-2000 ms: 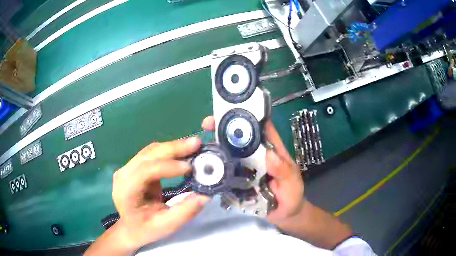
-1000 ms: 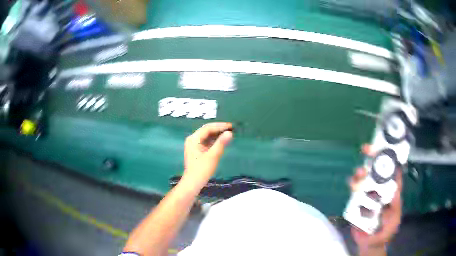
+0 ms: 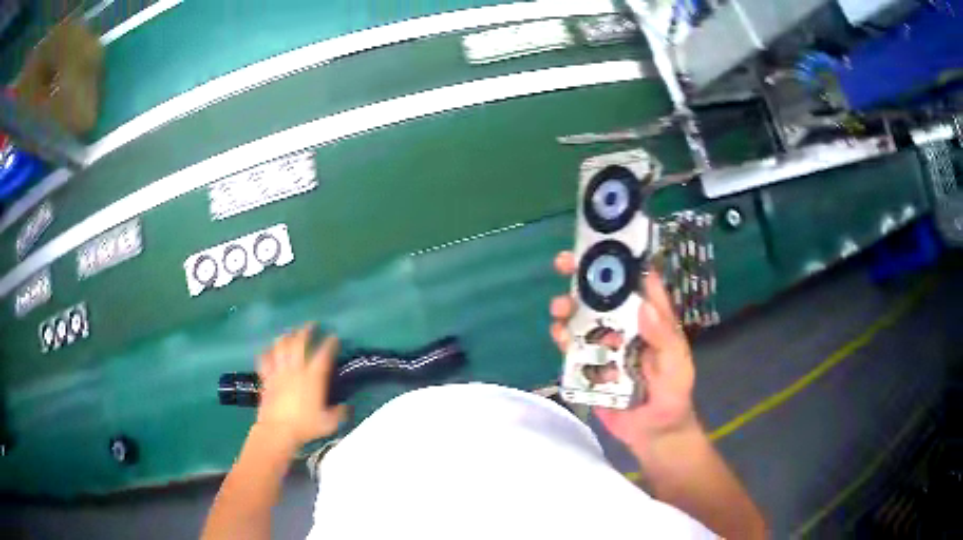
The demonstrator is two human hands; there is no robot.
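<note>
My right hand (image 3: 660, 369) holds a silver three-hole frame (image 3: 602, 330) upright by its lower part. Two black round inserts with bluish centres, an upper one (image 3: 612, 198) and a lower one (image 3: 607, 275), sit in it; its lowest opening shows no insert. My left hand (image 3: 296, 382) is blurred, over a long black wavy sleeve (image 3: 399, 363) near the bench edge. Its fingers are spread in part; whether it touches or grips the sleeve cannot be told.
A three-ring unit (image 3: 239, 259) and plates, one of them ringed (image 3: 263, 185), lie at left. A bundle of frames on edge (image 3: 692, 269) lies right of my right hand. A small round insert (image 3: 124, 449) is near the front edge. Machinery stands at upper right.
The loose insert held two seconds ago has left my left hand, which is now over the sleeve. The frame stays in my right hand. The view swung left and back.
</note>
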